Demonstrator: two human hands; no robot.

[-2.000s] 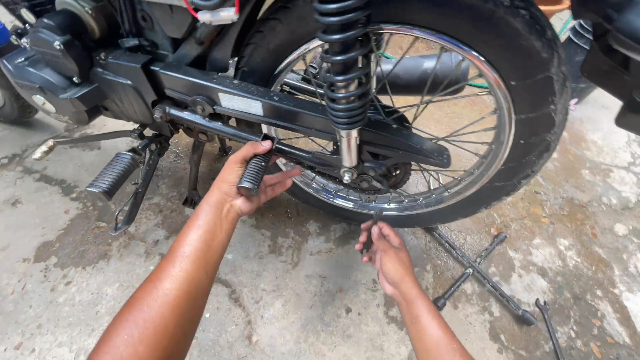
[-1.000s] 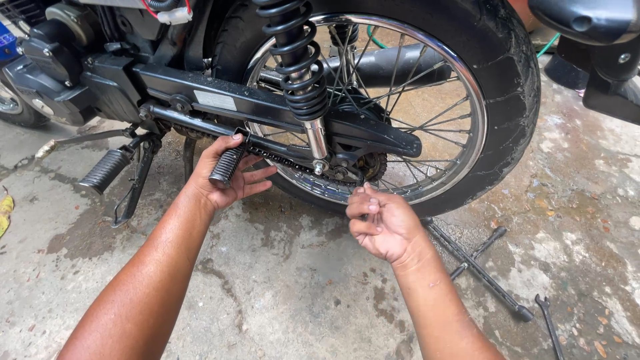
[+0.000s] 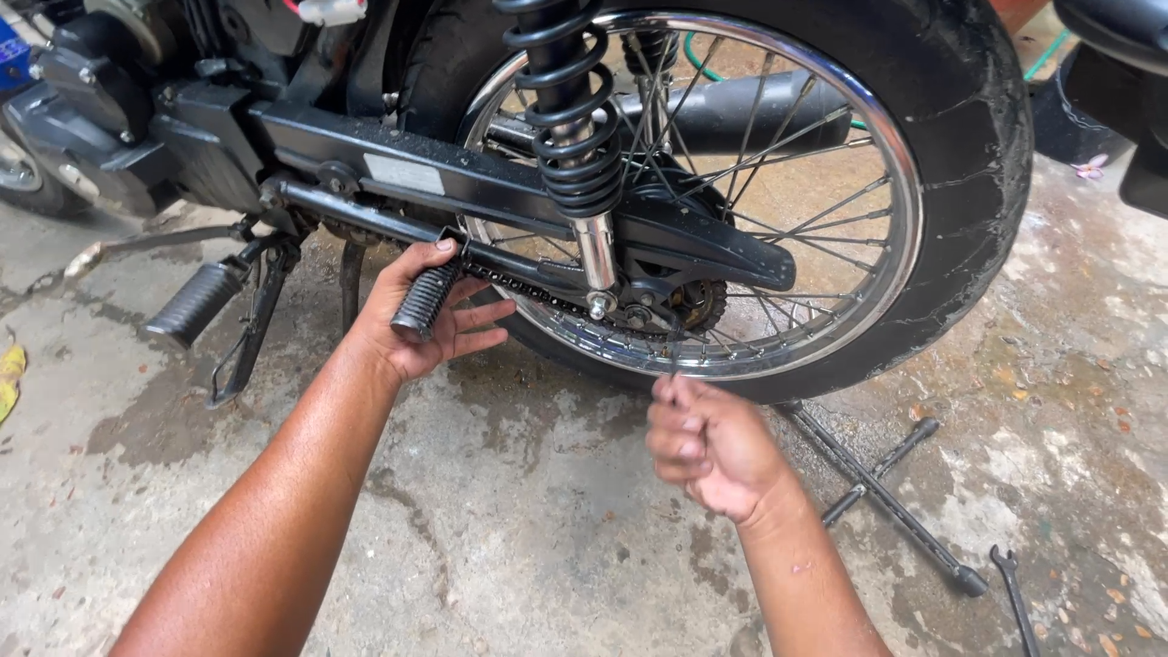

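Note:
My left hand (image 3: 433, 319) is at the ribbed rubber rear footpeg (image 3: 426, 299) of a motorcycle, its thumb on the peg's inner end and the other fingers spread behind it. Close behind those fingers runs the drive chain (image 3: 538, 294), below the swingarm (image 3: 392, 222). My right hand (image 3: 703, 443), a little blurred, is curled around a thin dark tool (image 3: 674, 351) that reaches up to the rear axle area beside the sprocket (image 3: 701, 306). What the tool's upper end touches is hard to make out. The spoked rear wheel (image 3: 890, 255) stands behind both hands.
A four-way lug wrench (image 3: 876, 484) lies on the wet concrete behind my right hand, with an open-end wrench (image 3: 1013, 593) farther right. The coil shock absorber (image 3: 573, 119) rises above the axle. A front footpeg (image 3: 194, 303) and side stand (image 3: 251, 338) are at left.
My right hand has come up from lower down toward the wheel's axle area since the first frame, and sits slightly lower than a second ago. My left hand has stayed at the footpeg.

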